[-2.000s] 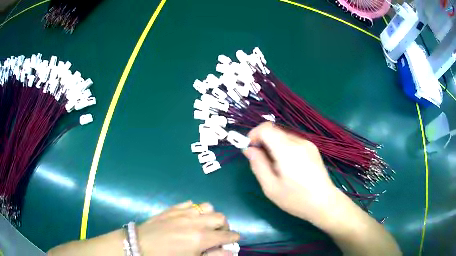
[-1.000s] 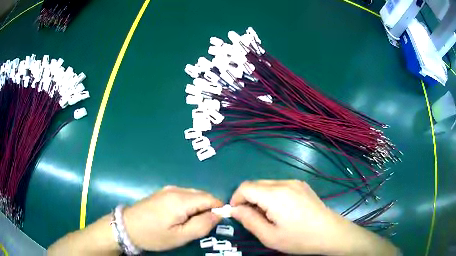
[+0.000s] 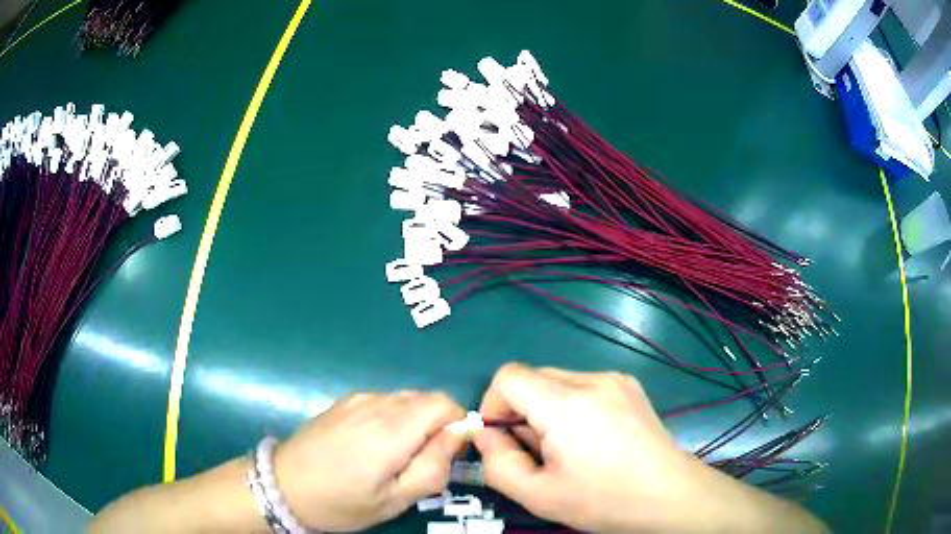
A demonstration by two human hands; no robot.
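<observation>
A small white connector housing (image 3: 468, 422) is pinched between both hands at the bottom centre. My left hand (image 3: 365, 459) holds the housing from the left with thumb and fingertips. My right hand (image 3: 574, 443) grips the dark red lead right beside the housing. The near bundle's white housings (image 3: 466, 514) lie just below the hands, partly hidden and cut off by the bottom edge. The main bundle of leads (image 3: 636, 224) fans out beyond the hands, white housings at its upper left and silvery crimp tips at its lower right.
The left bundle of leads (image 3: 52, 240) lies at the left edge, one housing (image 3: 167, 226) sticking out. The far bundle (image 3: 120, 23) is at the top left. A blue box with white paper (image 3: 881, 115) and a grey-white device (image 3: 834, 31) stand at the top right.
My right hand has come back from the main bundle to meet my left hand at the bottom. Since one second ago, the hands have shifted slightly and more lead shows beside the housing.
</observation>
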